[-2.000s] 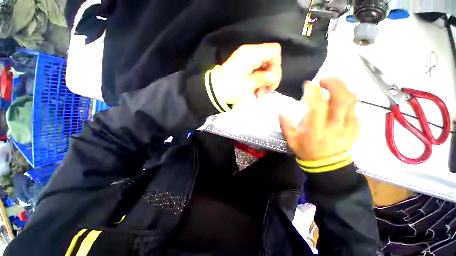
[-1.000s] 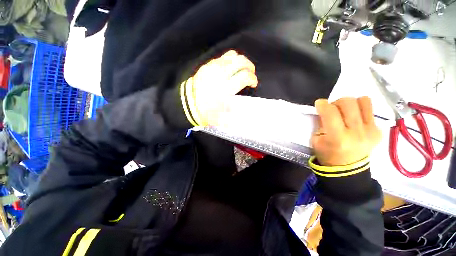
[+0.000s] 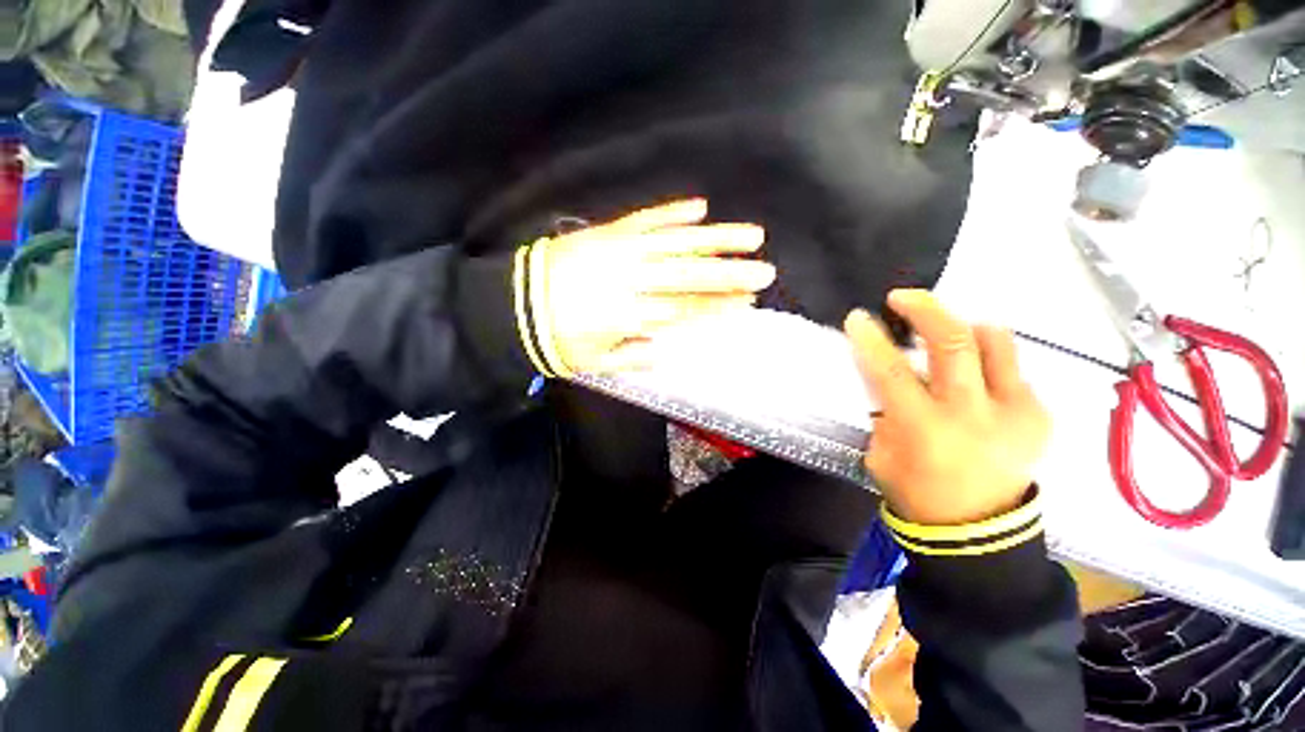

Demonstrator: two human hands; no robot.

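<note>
The black fabric garment piece (image 3: pixel 644 129) is spread over the white table (image 3: pixel 773 365), left of the sewing machine's needle area (image 3: pixel 923 107). My left hand (image 3: pixel 651 286) lies flat on the fabric's near edge, fingers apart, pointing right. My right hand (image 3: pixel 952 408) is at the fabric's near right corner, thumb and forefinger bent, with something dark between their tips. Whether it pinches the fabric is not clear. The silver ruler strip (image 3: pixel 730 422) runs along the table's near edge below both hands.
Scissors with red handles (image 3: pixel 1202 415) lie right of my right hand, blades pointing at a dark round machine part (image 3: pixel 1131 122). A blue crate (image 3: pixel 143 286) stands at left. A striped black bundle (image 3: pixel 1195 665) is at lower right. My jacket front fills the bottom.
My left hand has opened from a curled shape and lies flat on the fabric. My right hand has moved slightly left, its thumb and forefinger now raised at the fabric's corner.
</note>
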